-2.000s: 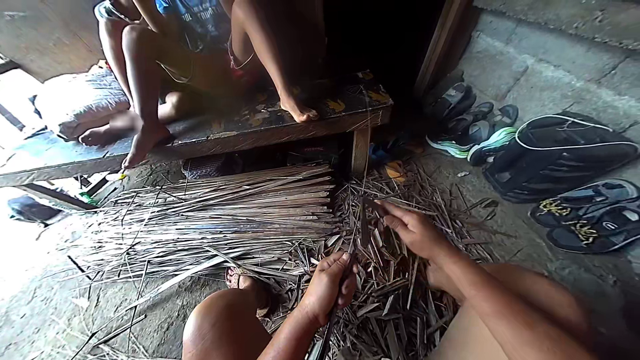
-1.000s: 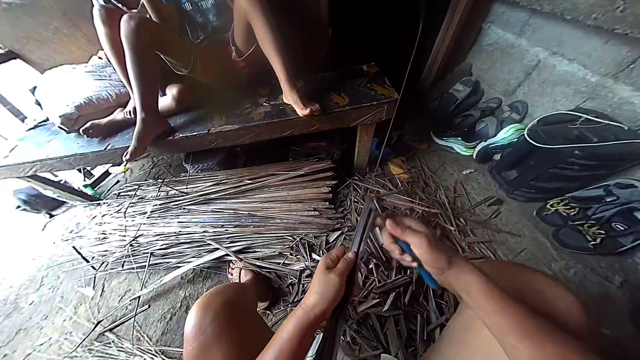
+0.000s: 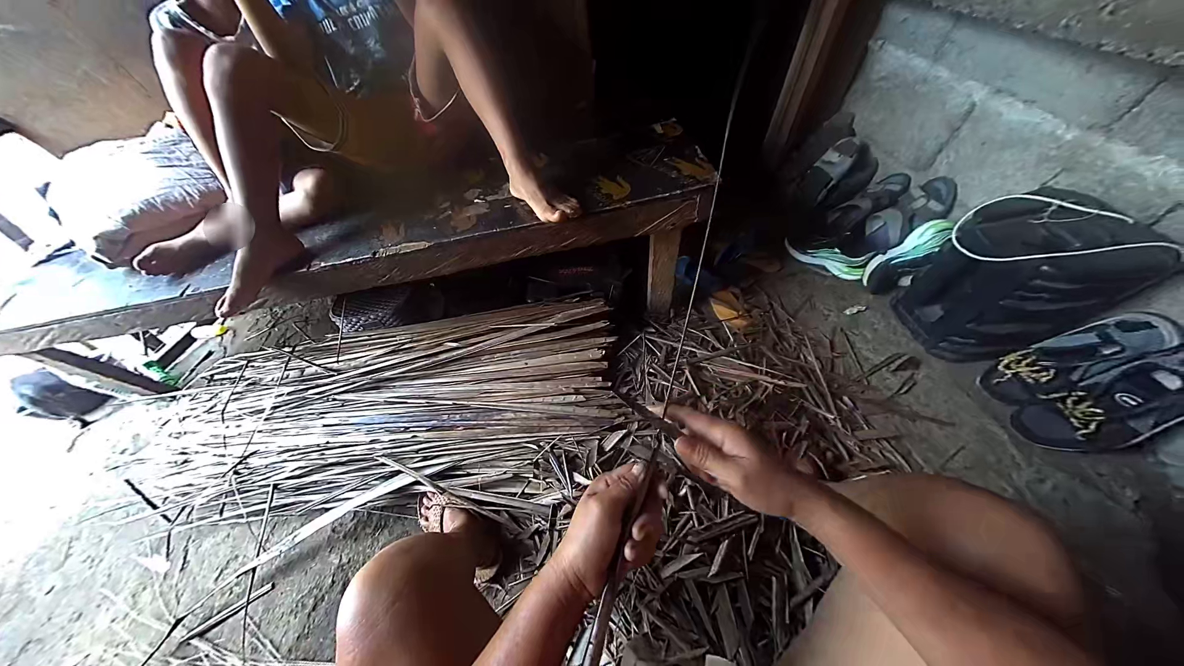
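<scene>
My left hand (image 3: 615,523) is closed around a long, dark plant strip (image 3: 606,592), which runs down toward the bottom edge. Just right of it is my right hand (image 3: 740,461), palm turned inward, with a dark, narrow blade-like piece (image 3: 643,413) at its fingertips; no handle is visible. A thin, light strand (image 3: 708,231) rises from beside those fingertips past the bench. Left of my hands lies a wide bundle of long, thin dry sticks (image 3: 444,388). Short dark scraps (image 3: 731,564) are heaped beneath and around both hands.
A person's bare foot (image 3: 546,196) rests on the wooden bench (image 3: 444,254) ahead, beside another person's legs. A pale sack (image 3: 139,190) lies on its left end. Along the block wall at right are a black bag (image 3: 1027,277), dark sandals (image 3: 1091,388) and more footwear (image 3: 860,208).
A blue-handled tool seen in my right hand one second ago no longer shows its handle. That hand's fingers have straightened and point toward the left hand.
</scene>
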